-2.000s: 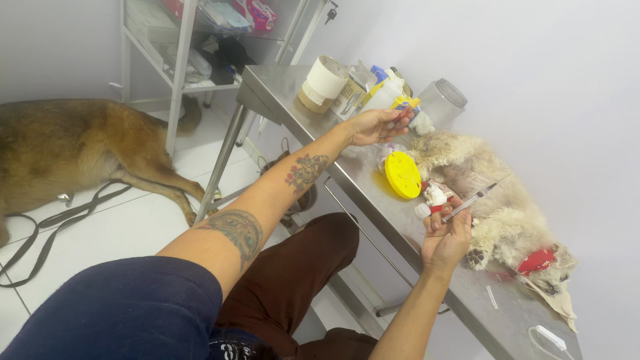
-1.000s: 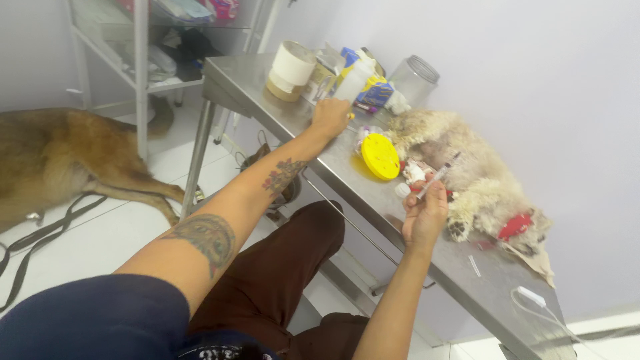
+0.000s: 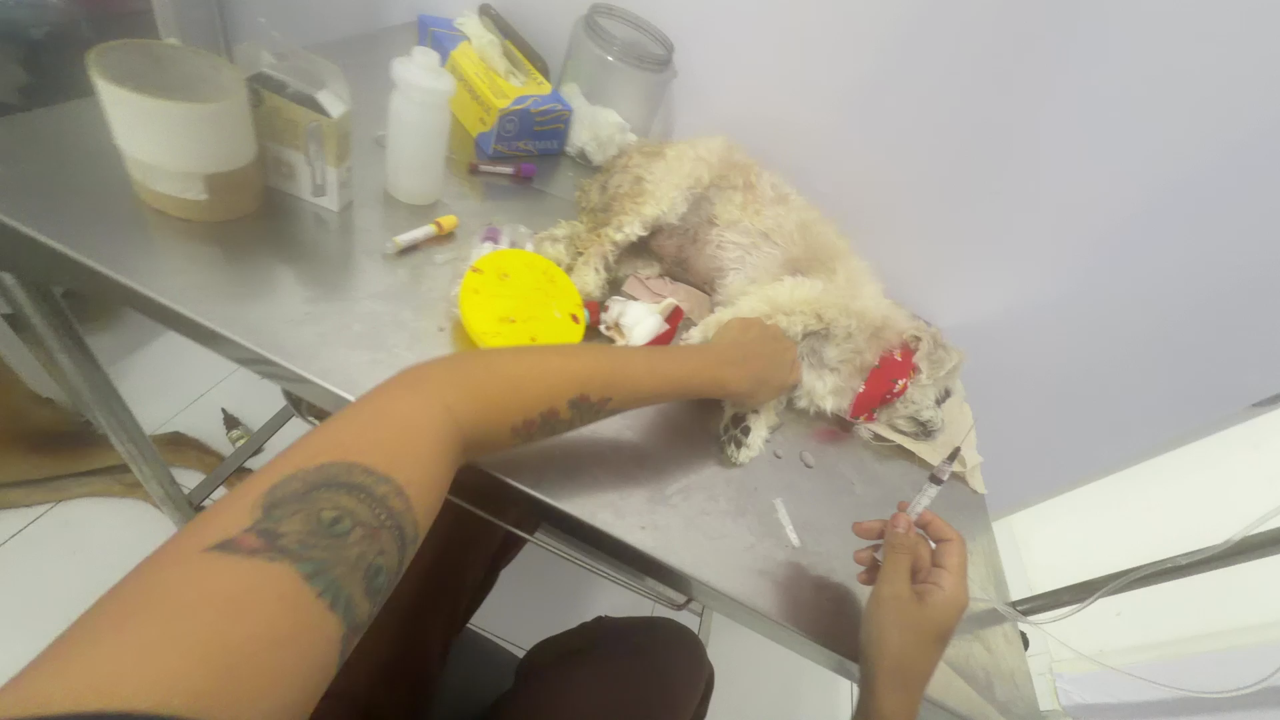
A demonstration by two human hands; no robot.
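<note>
A cream curly-haired dog (image 3: 760,240) lies on its side on a metal table, a red patterned cloth band (image 3: 884,382) near its head. My left hand (image 3: 755,362) rests against its front leg and chest, the fingers mostly hidden. Held in my right hand (image 3: 912,550) is a syringe (image 3: 935,483), its needle pointing up, right of the dog's paw. A yellow round lid (image 3: 522,298) with reddish spots sits beside crumpled white material (image 3: 635,320). Farther left lie a yellow-capped tube (image 3: 423,234) and a purple-capped tube (image 3: 503,170).
Along the table's far left stand a tape roll (image 3: 180,130), a small carton (image 3: 302,135), a white bottle (image 3: 418,125), a glove box (image 3: 500,90) and a clear jar (image 3: 618,65). A thin white strip (image 3: 786,522) lies near the front edge (image 3: 600,545). A cable (image 3: 1120,580) hangs at right.
My left hand has moved from beside the bottle and glove box to the dog's front leg. My right hand, still with the syringe, has moved toward the table's right end. The view is closer.
</note>
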